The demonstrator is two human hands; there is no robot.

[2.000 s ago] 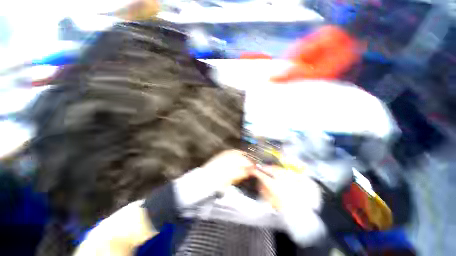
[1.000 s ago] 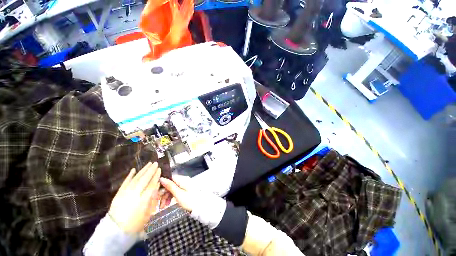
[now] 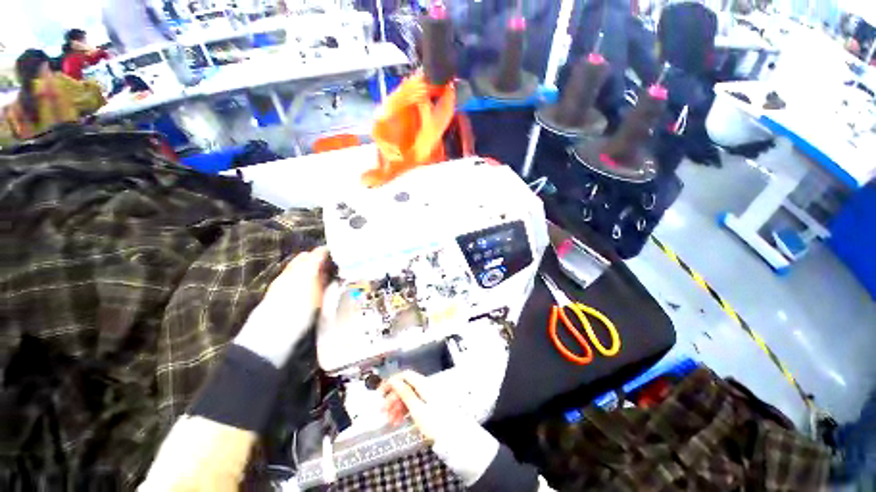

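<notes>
The dark plaid garment point(image 3: 211, 307) lies heaped left of the white overlock machine point(image 3: 432, 211) and drapes down the front. My left hand point(image 3: 303, 279) rests at the cloth beside the left side of the machine head; its fingertips are partly hidden, so its hold is unclear. My right hand point(image 3: 408, 396) is low at the machine's front, below the dark opening point(image 3: 432, 357), fingers bent close together; whether they hold anything is unclear. The needle area point(image 3: 389, 293) shows bare metal parts with no cloth over them.
Orange-and-yellow-handled scissors point(image 3: 583, 329) and a small clear box point(image 3: 581, 261) lie on the black surface at right. More plaid cloth point(image 3: 692, 432) is at lower right. Dark thread cones point(image 3: 634, 130) and an orange cloth point(image 3: 413, 125) are behind. People sit at far upper left.
My hands have moved apart: the left up beside the machine head, the right staying low at the front. The cloth edge has left the needle area. The view has shifted, showing more background.
</notes>
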